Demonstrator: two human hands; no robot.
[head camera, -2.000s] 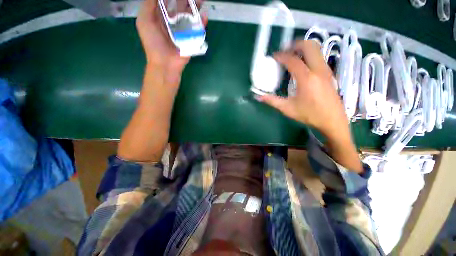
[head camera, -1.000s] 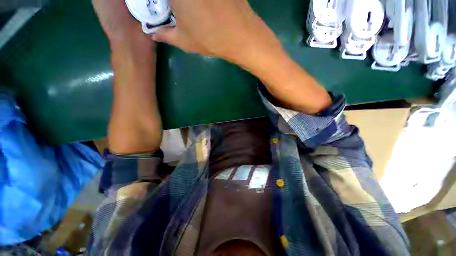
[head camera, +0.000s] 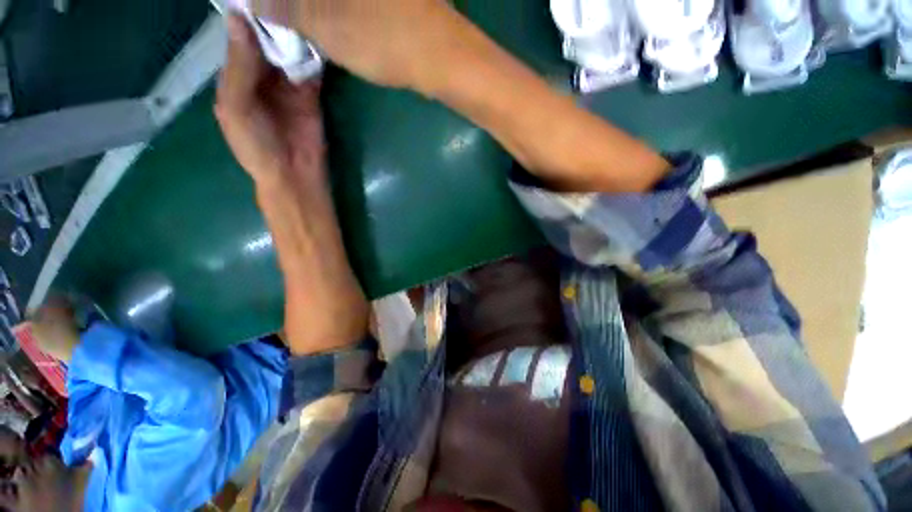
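Note:
A white loop unit (head camera: 285, 48) is held at the top left of the picture, cut off by the top edge and partly hidden by the hands. My left hand (head camera: 268, 115) is around its lower left side, palm up. My right hand (head camera: 335, 25) lies over its right side, with the fingers cut off or hidden at the top edge. Several covered units (head camera: 682, 40) stand in a row on the green worktop at the upper right, their discs and end brackets toward me.
A pale rail (head camera: 95, 195) and a grey upright (head camera: 75, 135) are at the left. Units lie on the belt (head camera: 28, 205) beyond. Another worker in a blue sleeve (head camera: 150, 400) is at lower left. An open carton (head camera: 800, 240) with bright white parts (head camera: 890, 330) is at right.
The view has swung left, showing the rail, upright and other worker. The right hand, earlier holding a covered unit, is now at the unit with the left hand. The unit is tilted.

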